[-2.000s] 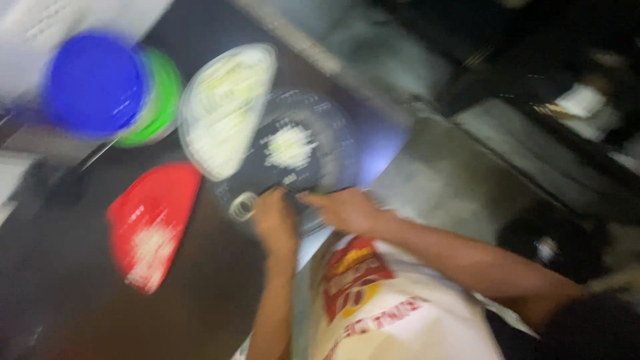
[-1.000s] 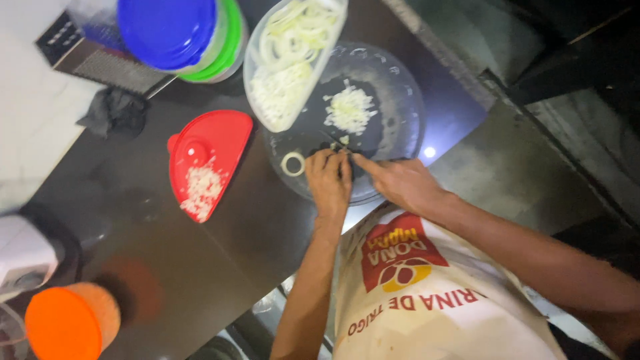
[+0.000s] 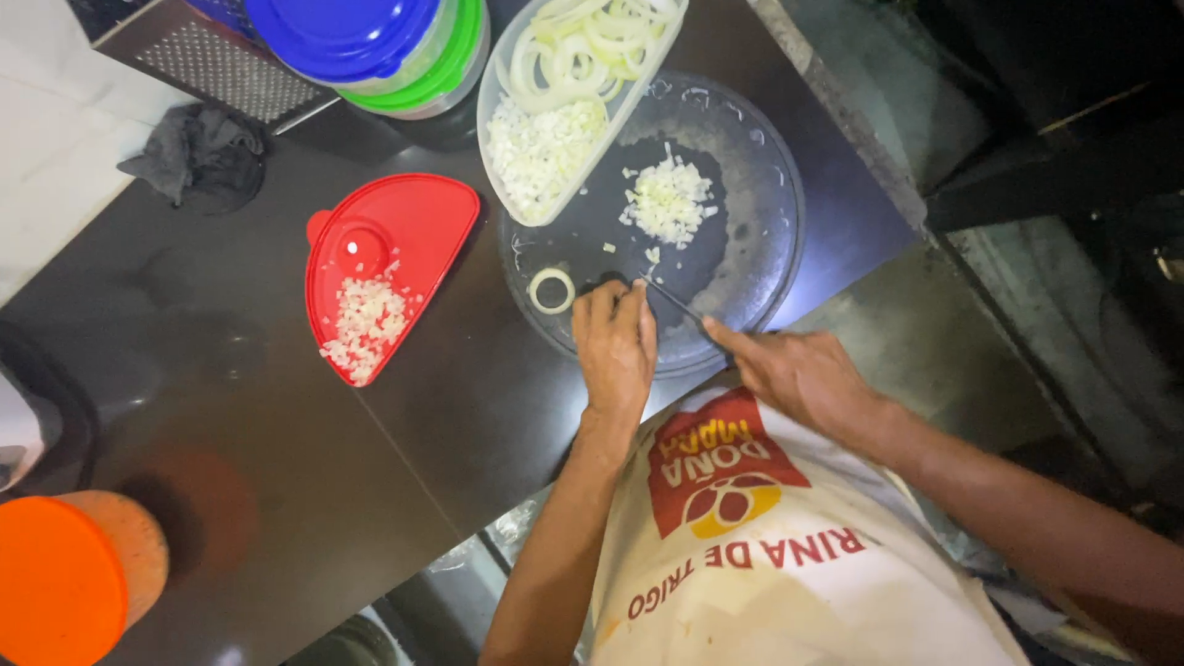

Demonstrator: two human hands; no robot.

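Observation:
My right hand grips a small knife, its thin blade reaching to the fingertips of my left hand. The left fingers are curled down on a round, dark board; what they hold is mostly hidden, seemingly a bit of onion. A small heap of diced onion lies on the board beyond the knife, and an onion ring lies left of my left hand. A clear half-round plastic container with onion rings and diced onion overlaps the board's upper left.
Left of the board, a red plastic lid bears finely chopped pale pieces. Behind stand containers with a blue lid and a green lid, a metal grater and a dark cloth. An orange-lidded container stands at lower left.
Both hands remain at the near part of the board. The view has shifted since the blurred earliest frame.

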